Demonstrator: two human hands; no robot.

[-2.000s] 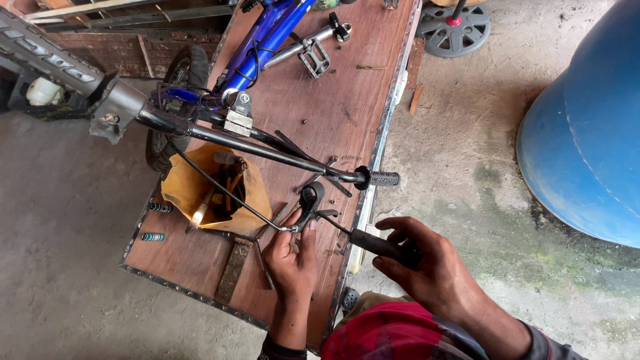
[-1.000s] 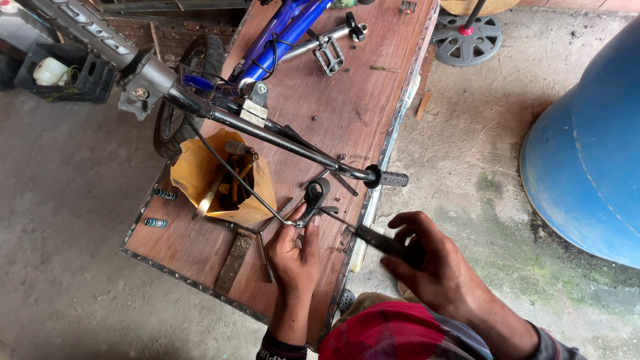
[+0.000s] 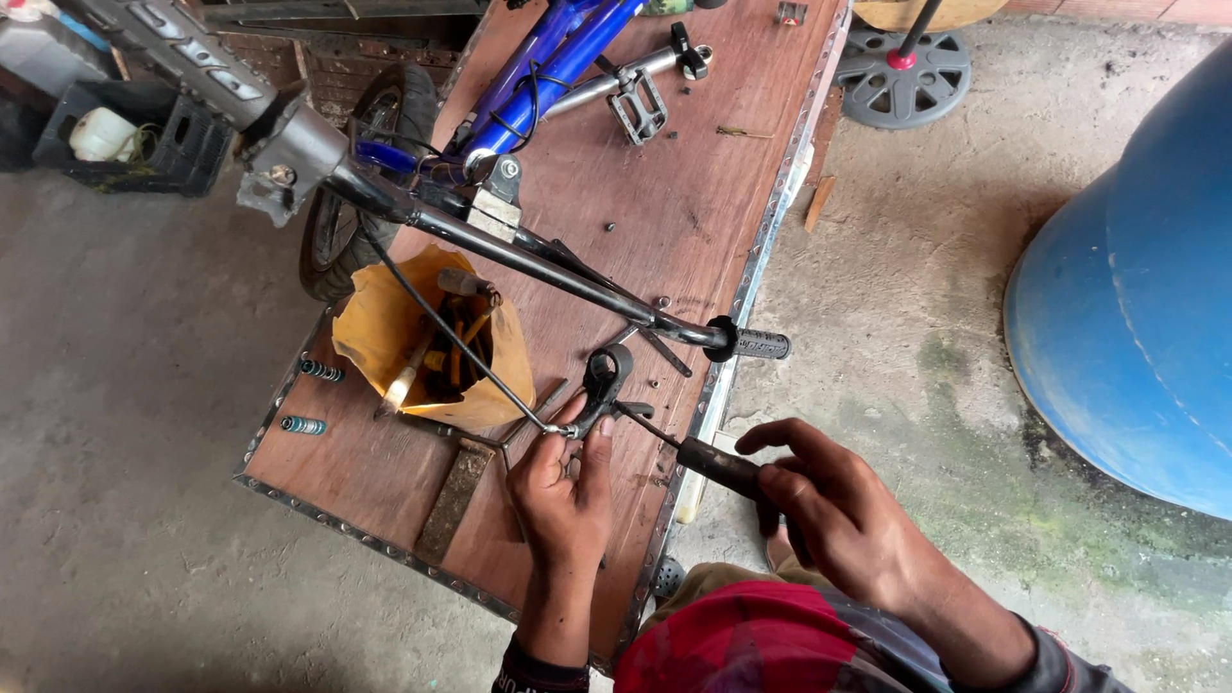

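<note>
My left hand (image 3: 568,481) pinches a black clamp-type brake lever (image 3: 602,382), its round clamp ring facing up and away. A black cable (image 3: 452,332) runs from the lever up to the bicycle handlebar (image 3: 539,265), which has a black rubber grip (image 3: 760,344) at its end. In my right hand (image 3: 842,510) is a screwdriver (image 3: 717,467) with a dark handle; its shaft reaches the lever, though the exact contact of the tip is too small to tell. Beyond the handlebar lies a blue bicycle frame (image 3: 568,77) with a silver pedal (image 3: 637,106).
A cut yellow container (image 3: 366,313) of tools stands on the wooden table (image 3: 346,462). Two springs (image 3: 303,424), a metal bar (image 3: 454,500) and small loose parts lie about. A large blue barrel (image 3: 1136,289) stands right, a grey round base (image 3: 905,82) behind, a black crate (image 3: 183,144) upper left.
The brake lever has turned slightly in my left hand between the earlier frames and now. My right hand keeps hold of the screwdriver at the lever.
</note>
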